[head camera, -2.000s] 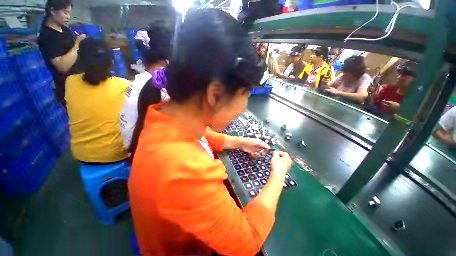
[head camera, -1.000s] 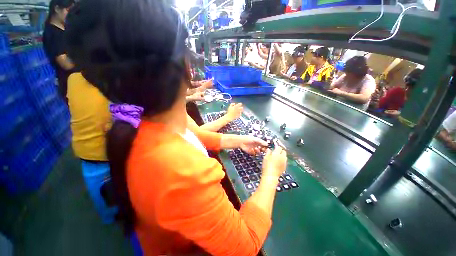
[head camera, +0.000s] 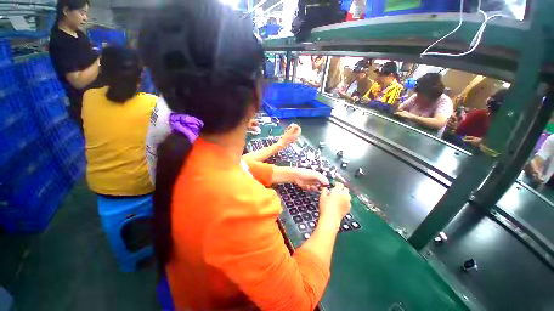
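Neither of my own hands is in view. Nearest in front of me, a clear tray of black square modules (head camera: 302, 208) lies on the green bench (head camera: 370, 261). A person in an orange top (head camera: 234, 225) holds a small dark piece between both hands just above the tray; the fingers partly hide it. A loose pile of small silvery-white pieces (head camera: 313, 161) lies at the tray's far right side. Several small units sit singly on the dark belt, one of them dark with a light rim (head camera: 470, 265).
A green post (head camera: 455, 200) rises between bench and belt. An overhead shelf (head camera: 389, 37) carries a hanging white cable (head camera: 468, 45). Blue crates (head camera: 294, 100) stand at the line's far end, with tall blue stacks (head camera: 33, 140) at left. Workers sit across the belt; a blue stool (head camera: 126, 231) is at left.
The orange-clad person's head has shifted right since one second ago, showing more of the yellow-clad worker. The units on the belt have moved up and left in the picture.
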